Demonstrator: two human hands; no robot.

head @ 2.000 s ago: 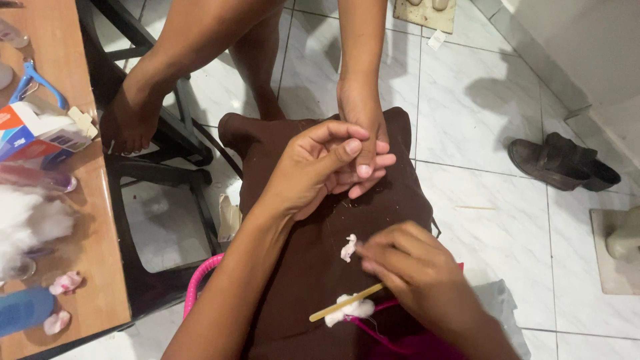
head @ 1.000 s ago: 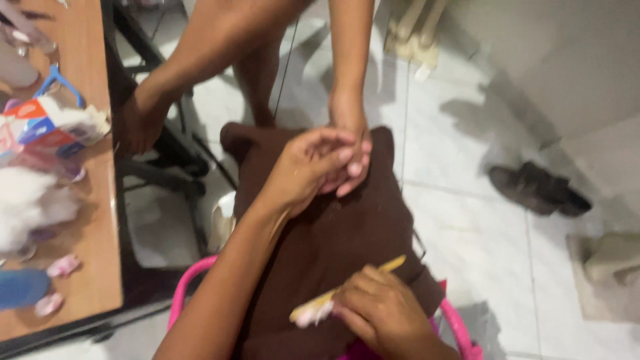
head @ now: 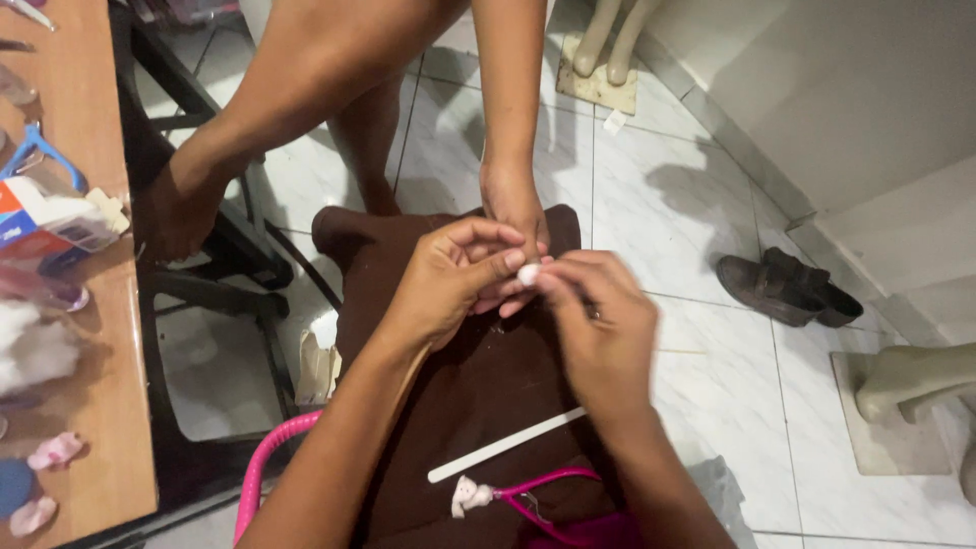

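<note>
My left hand point(head: 450, 274) holds the fingers of another person's hand point(head: 518, 206) over a dark brown cloth point(head: 473, 381). My right hand point(head: 602, 328) pinches a small white cotton piece point(head: 528, 274) against one of those fingertips. Nearer to me on the cloth lie a pale nail file point(head: 503, 446) and a pink cuticle nipper point(head: 545, 480), whose jaws touch a used-looking cotton wad point(head: 471, 496).
On the wooden table point(head: 91, 366) at left are a cotton heap point(head: 34, 347), blue-handled nippers point(head: 46, 152), pinkish cotton wads point(head: 55, 451) and a plastic pack point(head: 46, 221). Dark shoes point(head: 778, 286) and mannequin feet point(head: 892, 389) stand on the tiled floor at right. A pink tubular frame point(head: 263, 457) edges the cloth.
My right hand has moved from the file and cotton on the cloth up to the other person's fingertips, with white cotton between its fingers. My left hand keeps its hold on the other person's hand.
</note>
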